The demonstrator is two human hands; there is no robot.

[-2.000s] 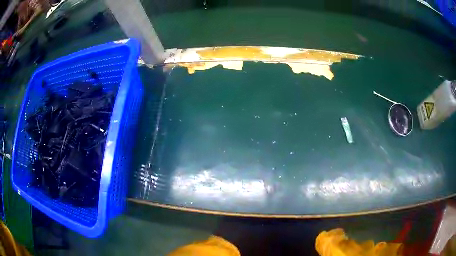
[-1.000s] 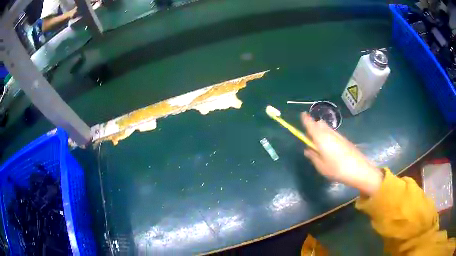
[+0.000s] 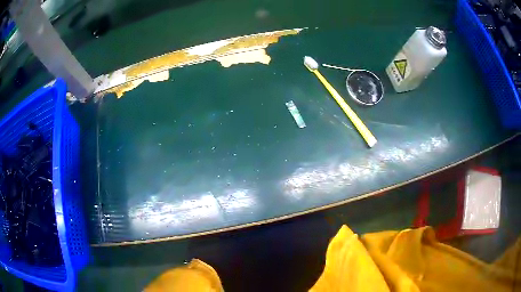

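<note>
A yellow toothbrush (image 3: pixel 343 106) lies flat on the green bench top (image 3: pixel 228 148), its white bristle head towards the back. A small round dish (image 3: pixel 365 88) with a shiny rim and dark inside is right of it, with a thin white stick (image 3: pixel 341 68) touching its rim. A white square bottle (image 3: pixel 416 61) with a metallic top and yellow warning triangle stands at right. A small pale green strip (image 3: pixel 296 114) lies left of the toothbrush. Neither of my hands is visible; only yellow sleeves show at the bottom edge.
A blue basket (image 3: pixel 67 188) of black adapters stands at left and another (image 3: pixel 492 68) at far right. A grey-white post (image 3: pixel 52 48) slants behind the left basket. Torn tape (image 3: pixel 194 55) lines the bench. A red-framed stool (image 3: pixel 481 201) is below at right.
A second ago my right hand was over the toothbrush near the dish. The hand has left the toothbrush on the bench and is out of view. The view has shifted.
</note>
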